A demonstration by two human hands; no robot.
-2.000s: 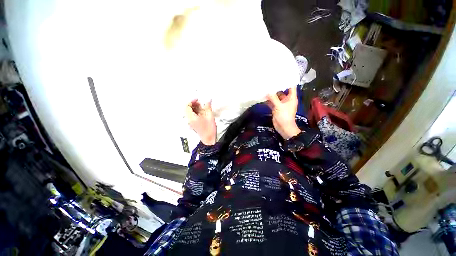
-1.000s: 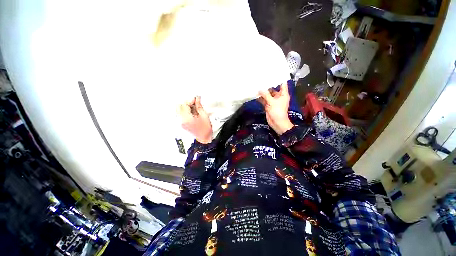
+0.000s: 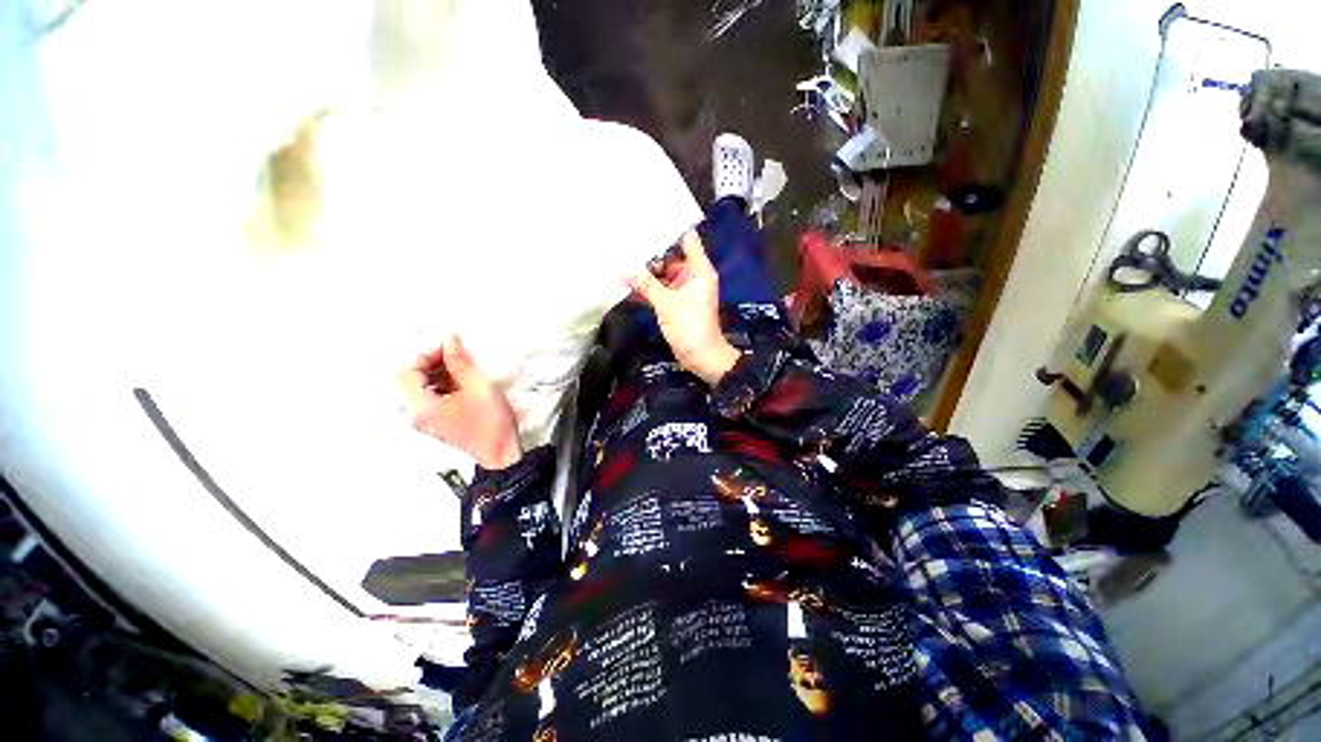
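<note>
A pale cream fabric piece [image 3: 580, 218] lies over the white-covered table and reaches my lap, overexposed so its outline is partly lost. My left hand [image 3: 461, 402] is at its near edge, thumb and fingertips pinched together on what looks like the fabric. My right hand [image 3: 681, 305] pinches the fabric's edge at the right, near my knee. The cloth hangs in folds between my hands. Any needle or pin is too small to see.
A dark block [image 3: 413, 578] and a thin curved ruler [image 3: 239, 500] lie on the table at left. At right are a cream sewing machine [image 3: 1159, 384], black shears [image 3: 1145, 261] and a red stool [image 3: 869, 268] with a patterned cloth. Scraps litter the floor.
The view has swung to the right, so the table and both hands show further left and more of the sewing machine shows. Both hands keep their pinched pose at the fabric edge.
</note>
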